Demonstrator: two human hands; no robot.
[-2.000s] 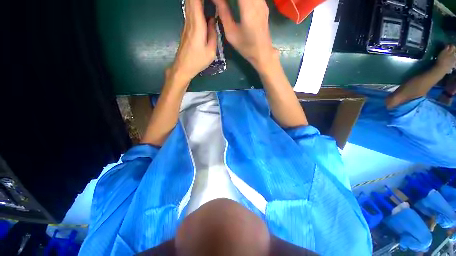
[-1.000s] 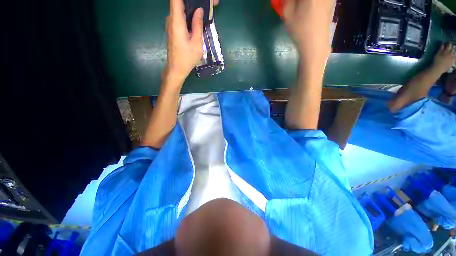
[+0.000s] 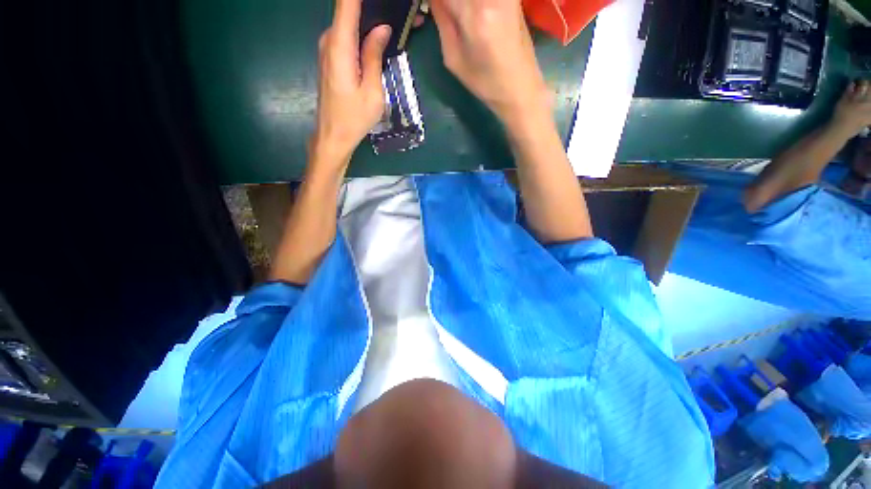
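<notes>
My left hand point(image 3: 346, 91) holds a black block point(image 3: 387, 13), which looks like a battery, above the green bench at the top edge of the view. An open phone housing point(image 3: 399, 107) with silver edges lies on the bench just below the block, beside my left fingers. My right hand point(image 3: 485, 48) is at the block's right side. Its fingertips are bent and partly cut off by the top edge, so I cannot tell if they grip anything.
A red bin point(image 3: 565, 13) is at the top, right of my right hand, with a white paper strip point(image 3: 611, 91) beside it. A black blister tray point(image 3: 766, 53) holds parts further right. Another person's arm point(image 3: 802, 158) reaches in. A carton point(image 3: 666, 224) is below the bench.
My right hand went to the red bin one second ago and is now back beside the black block. My left hand has lifted the block off the housing, which has shifted slightly.
</notes>
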